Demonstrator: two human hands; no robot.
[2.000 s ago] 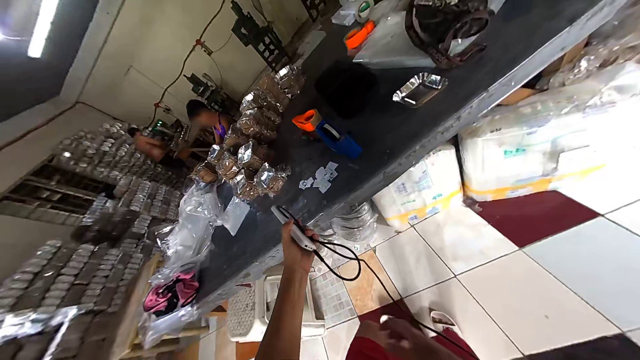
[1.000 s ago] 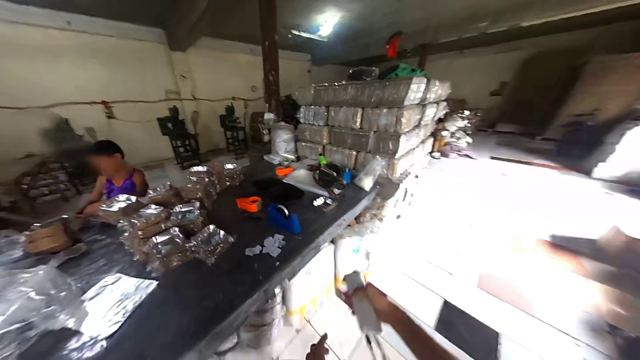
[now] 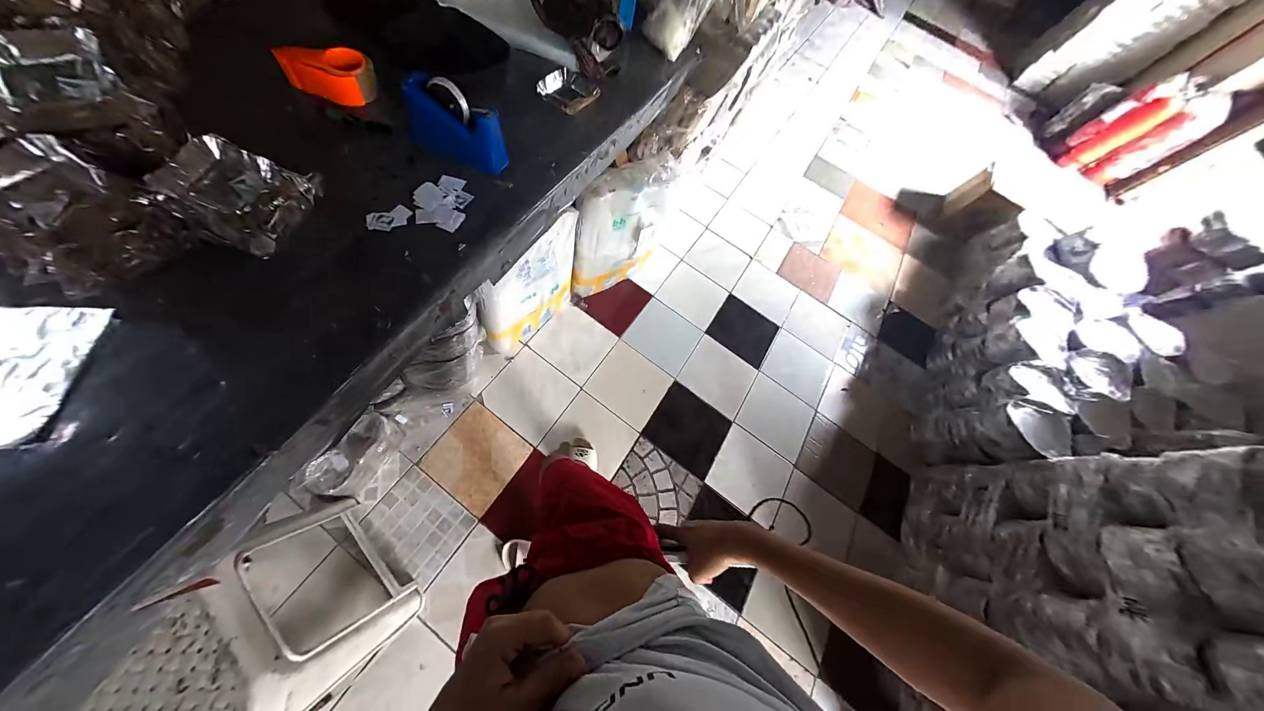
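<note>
My right hand point(image 3: 716, 548) reaches in from the right and is closed around a mostly hidden pale device beside my red shorts point(image 3: 592, 513). A thin black cable point(image 3: 795, 592) loops and hangs near that hand, over the floor. At the bottom, my left hand point(image 3: 523, 657) pinches the hem of my grey shirt point(image 3: 681, 652). On the dark table at the upper left are an orange tape dispenser point(image 3: 331, 74), a blue tape dispenser point(image 3: 454, 128) with a roll in it, and several small white paper labels point(image 3: 434, 205).
Foil-wrapped bundles point(image 3: 237, 193) and a foil sheet point(image 3: 39, 355) lie on the dark table point(image 3: 257, 346). Wrapped packages point(image 3: 538, 281) stand under its edge. A white plastic stool point(image 3: 326, 583) is at the lower left. Stacked wrapped bundles point(image 3: 1116, 533) line the right side of the tiled floor.
My right hand has come in beside my shorts with the device, which showed plainly in both earlier frames. My left hand is now on the shirt hem. The view has swung sharply downward.
</note>
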